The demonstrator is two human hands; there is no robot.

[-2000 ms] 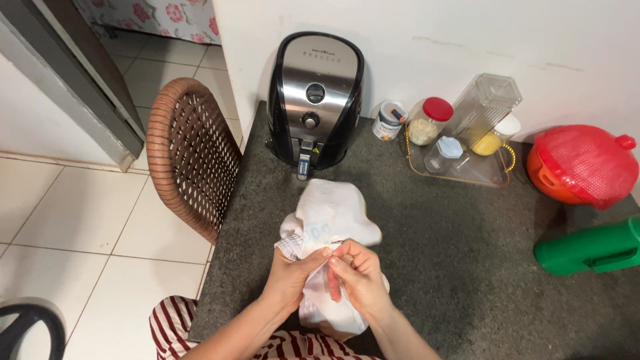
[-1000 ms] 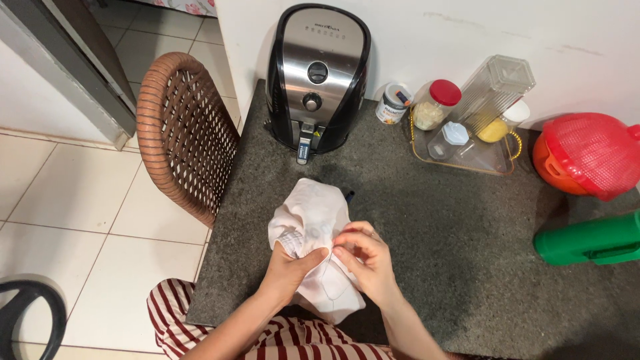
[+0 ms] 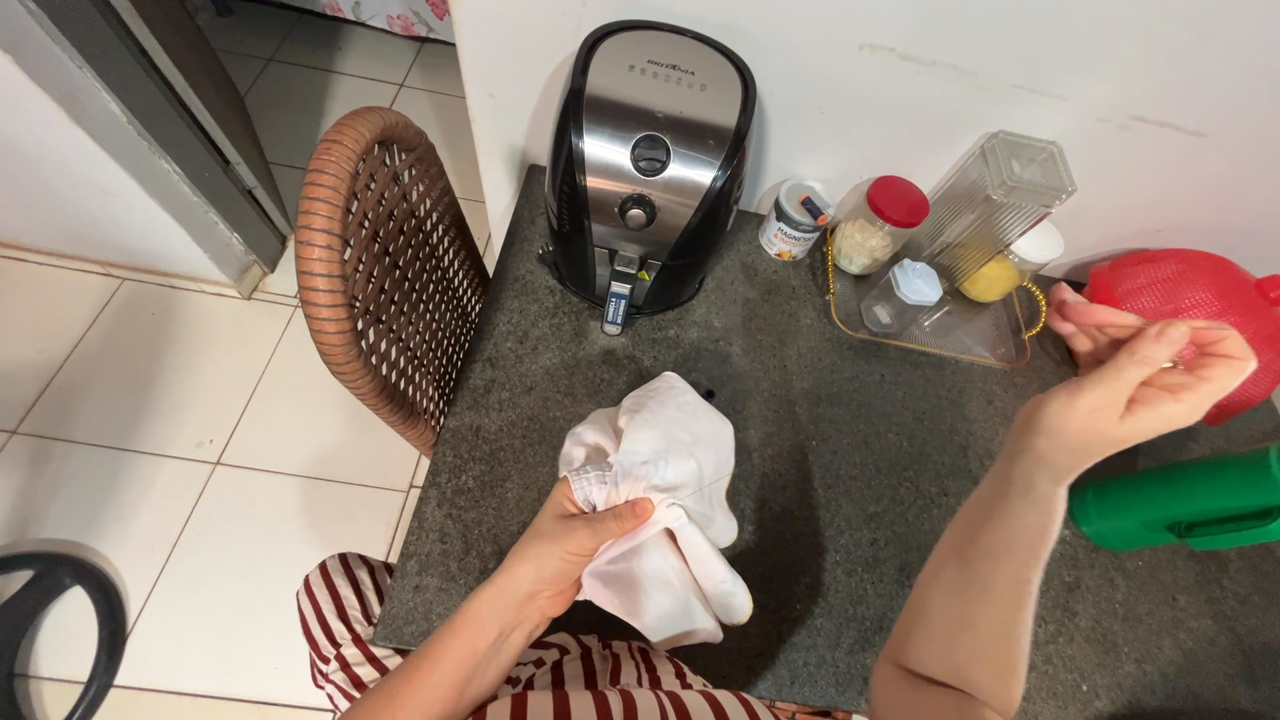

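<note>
A white cloth garment (image 3: 675, 440), bunched up with light stitching at its gathered edge, lies over the front of the dark countertop. My left hand (image 3: 575, 540) grips its gathered part, thumb on top. A thin dark line, which looks like thread, runs across the fabric from near that thumb towards the upper right. Raised well off to the right, my right hand (image 3: 1145, 385) has its thumb and index finger pinched together; whether a needle or thread is between them is too fine to make out. A small black thing (image 3: 708, 395) shows just behind the cloth.
An air fryer (image 3: 650, 170) stands at the back left of the dark stone countertop (image 3: 480, 500). Right of it are a small tub (image 3: 795, 225) and a clear tray (image 3: 930, 345) with jars. A red covered bowl (image 3: 1180, 285) and a green flask (image 3: 1170, 505) are near my right hand. A woven chair (image 3: 400, 250) stands left.
My right hand has left the cloth and moved up and to the right. My left hand still grips the cloth.
</note>
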